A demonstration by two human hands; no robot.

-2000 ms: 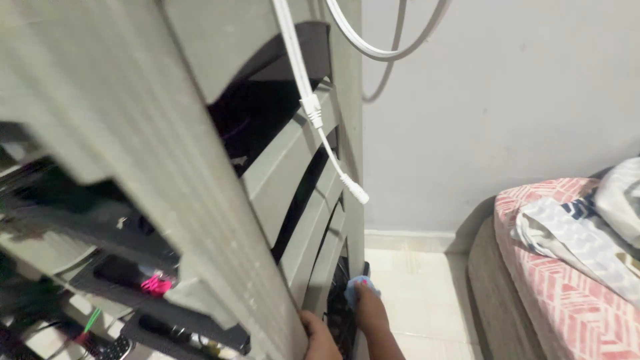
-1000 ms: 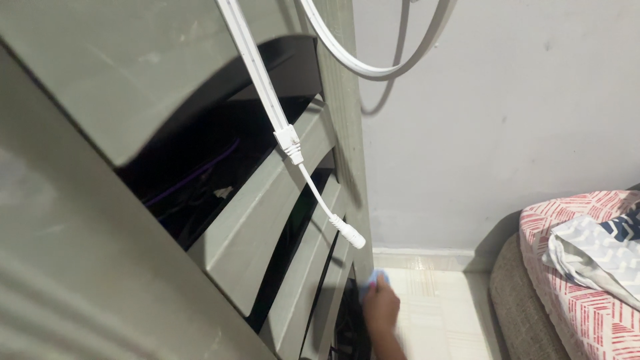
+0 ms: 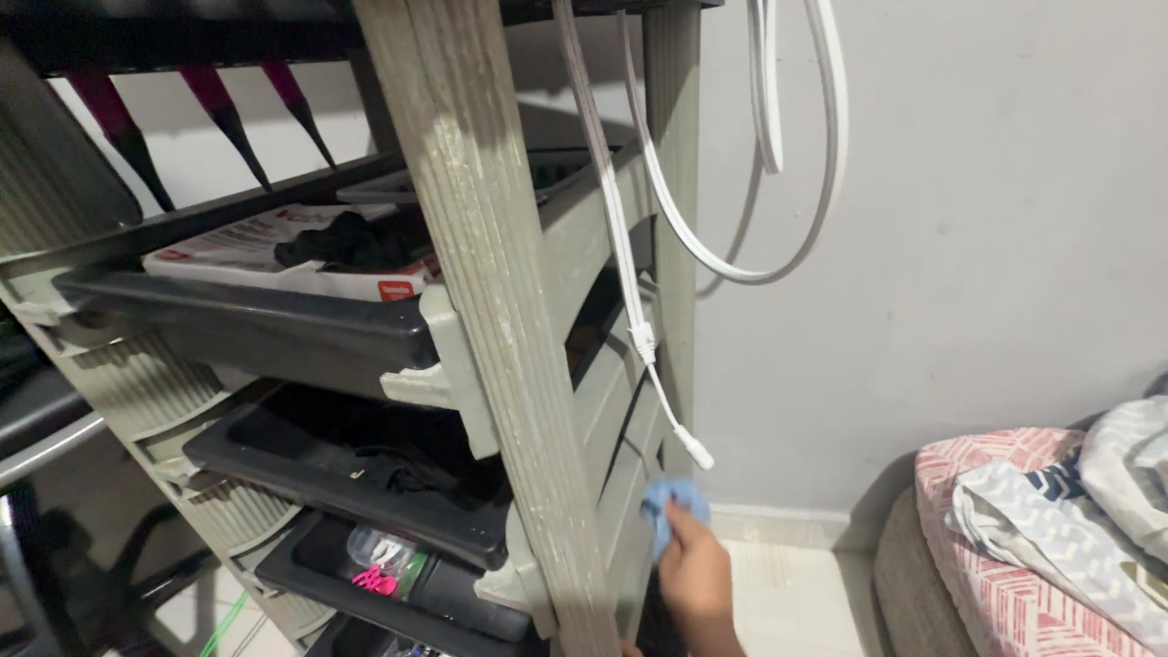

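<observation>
My right hand (image 3: 695,575) pinches a crumpled blue cloth (image 3: 677,513) beside the rear side of a grey-green plastic shelf unit (image 3: 484,274). Only a sliver of skin, probably my left hand (image 3: 630,649), shows at the bottom edge by the front post; its fingers are hidden. Black trays sit in the unit. The upper tray (image 3: 274,310) holds a printed box (image 3: 265,255) with dark fabric on it. A lower tray (image 3: 347,598) holds a pink item (image 3: 374,580). A white cable (image 3: 630,301) hangs along the unit's side, its plug end just above the cloth.
A plain wall (image 3: 931,255) rises behind the unit. At right stands a bed (image 3: 1022,547) with a pink patterned cover and rumpled bedding. Pale floor tiles (image 3: 785,593) lie between bed and unit. A looped white cable (image 3: 835,137) hangs against the wall.
The view has swung and moved back, so the unit's front and trays show. The right hand, lower down beside the unit before, is now raised with the blue cloth near the cable's end.
</observation>
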